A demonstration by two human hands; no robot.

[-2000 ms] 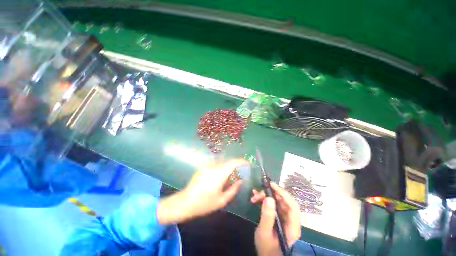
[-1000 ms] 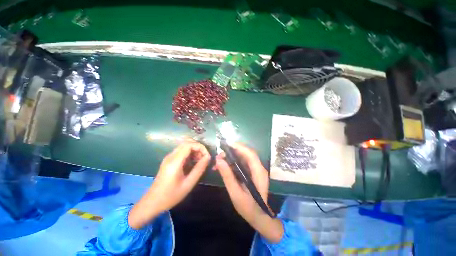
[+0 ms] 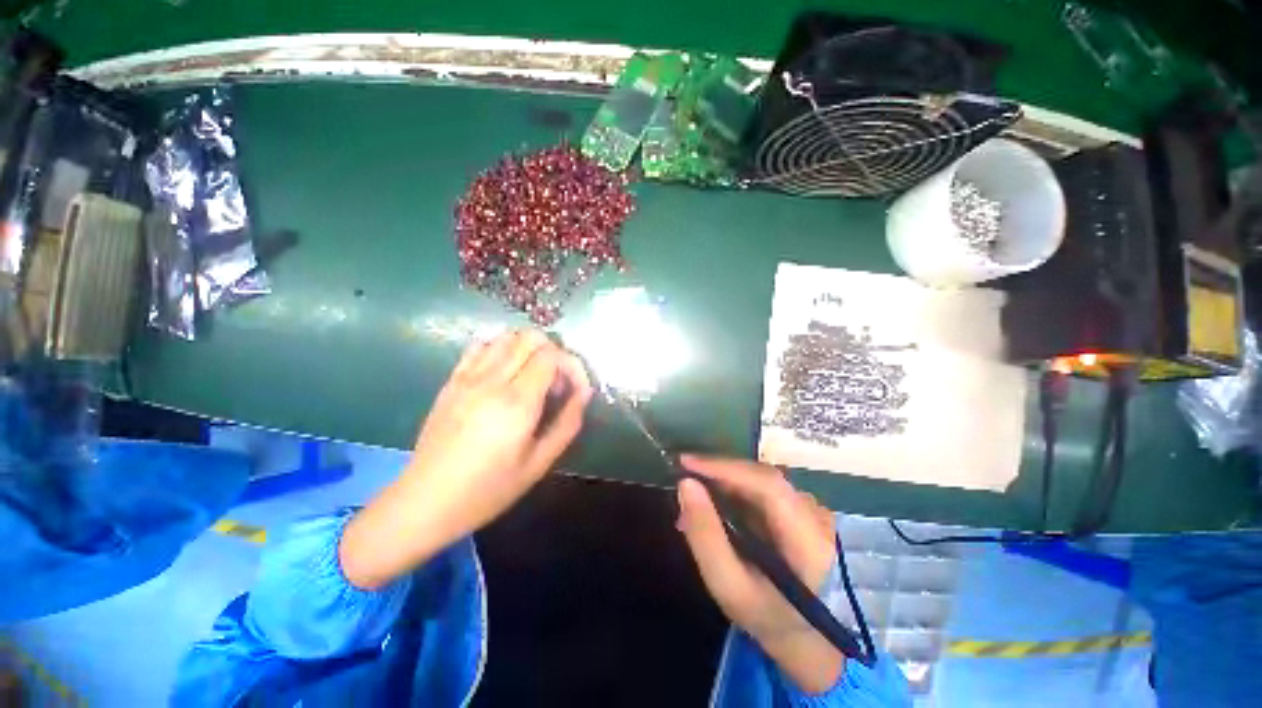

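My right hand [image 3: 754,533] holds the black soldering iron [image 3: 782,574]; its thin metal tip points up and left to my left hand's fingertips. My left hand [image 3: 498,429] is just below the pile of dark red components [image 3: 540,221], its fingers bent together at the bench edge; whatever lies between them is hidden. A white glare patch [image 3: 630,343], perhaps a washed-out circuit board, lies right of my left fingertips. Small dark metallic parts [image 3: 842,387] are spread on a pale sheet [image 3: 969,443] to the right.
Green circuit boards [image 3: 692,125] lie at the back beside the fume fan [image 3: 872,145]. A white tub [image 3: 976,215] of silvery pieces leans by the soldering station [image 3: 1107,263]. A crumpled silver bag [image 3: 201,221] lies left, near a ribbed block [image 3: 97,277]. Green conveyor runs behind.
The view has shifted, so the bench items sit higher in the picture. The iron's shaft now shows longer between my hands, with my right hand farther from my left. Both hands stay near the front edge.
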